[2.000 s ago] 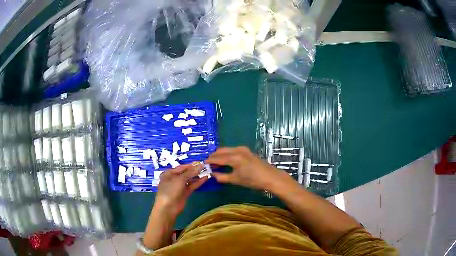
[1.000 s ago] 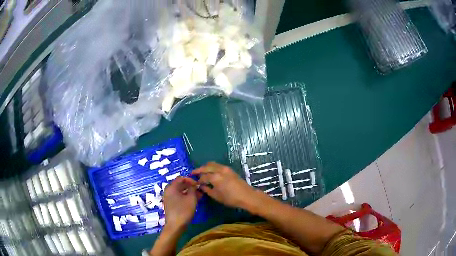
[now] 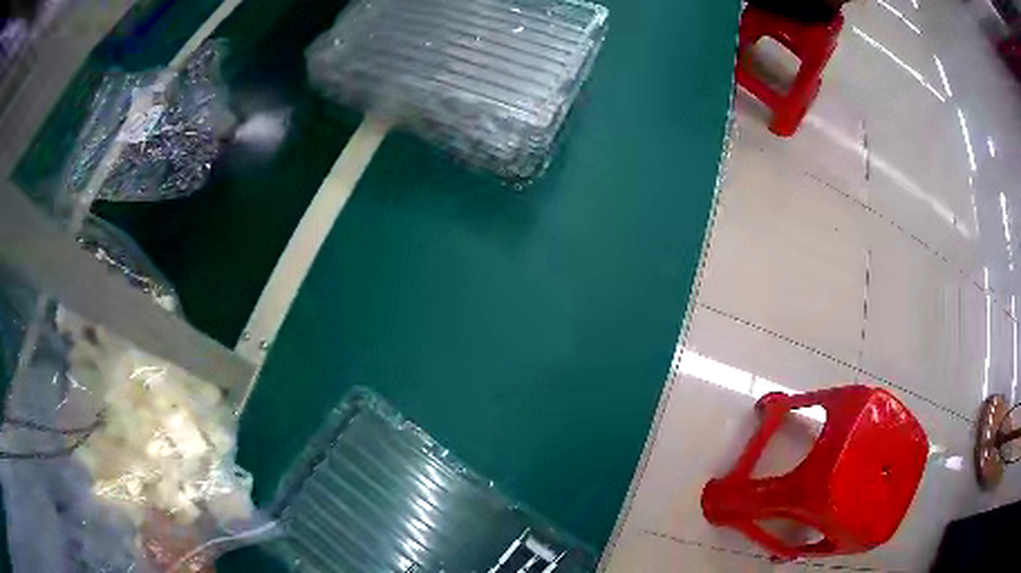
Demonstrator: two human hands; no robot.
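Neither of my hands shows clearly. A blurred pinkish patch lies at the lower edge of the open clear bag; I cannot tell whether it is part of a hand. The bag holds a heap of cream-white housings [image 3: 162, 431] at the lower left. The clear ribbed blister tray [image 3: 386, 504] lies on the green bench at the bottom, cut off by the picture's edge. A few white rods [image 3: 535, 553] show in its lower right part. The blue parts tray is out of the picture.
A stack of clear ribbed trays [image 3: 470, 62] lies at the top. A crumpled clear bag [image 3: 151, 134] is at the upper left. A pale raised strip [image 3: 319, 229] crosses the green bench [image 3: 504, 302]. Beyond its curved edge stand red stools [image 3: 879, 470] on the tiled floor.
The view has swung far to the right. Both hands, the blue tray and the finished-unit trays have left the picture. The stacked trays and red stools show more fully.
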